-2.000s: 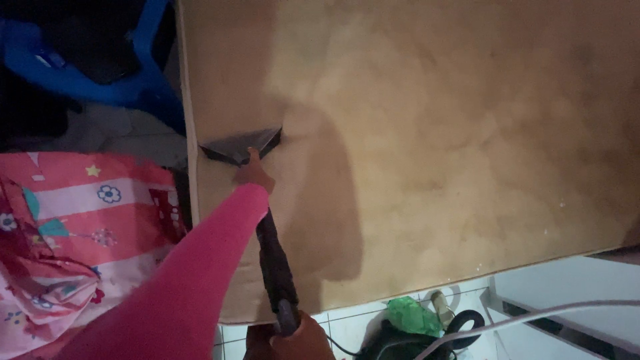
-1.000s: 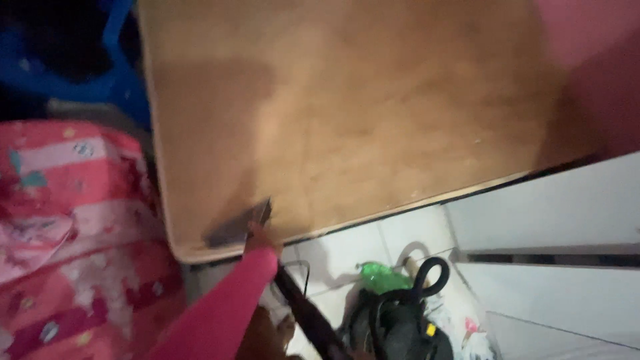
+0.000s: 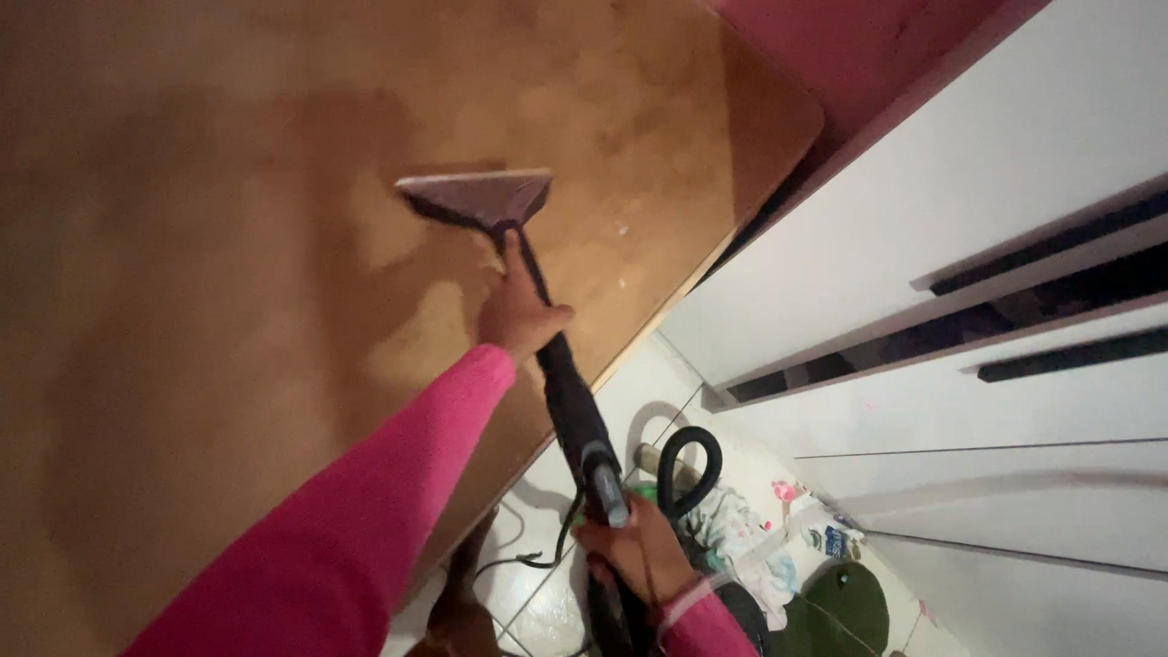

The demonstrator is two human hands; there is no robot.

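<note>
A dark extraction wand with a wide, flat triangular nozzle [image 3: 484,195] rests against the broad tan padded surface [image 3: 228,365], which looks like a mattress. My left hand [image 3: 522,310] wraps the wand's neck just behind the nozzle, index finger stretched along it. Farther down, my right hand [image 3: 639,547] grips the wand's handle [image 3: 577,411] near its grey part, past the surface's edge. Damp-looking darker patches and shadows lie on the tan surface around the nozzle.
A white cabinet [image 3: 876,182] with dark slots stands along the right. On the tiled floor lie a looped black hose [image 3: 691,470], a crumpled cloth [image 3: 730,538], a dark green round object [image 3: 844,611] and a thin black cable [image 3: 538,563]. A pink wall [image 3: 858,41] is at the top.
The nozzle, at the surface's lower left corner a second ago, is now near its right-hand side. The view has swung right; the pink patterned fabric is out of sight.
</note>
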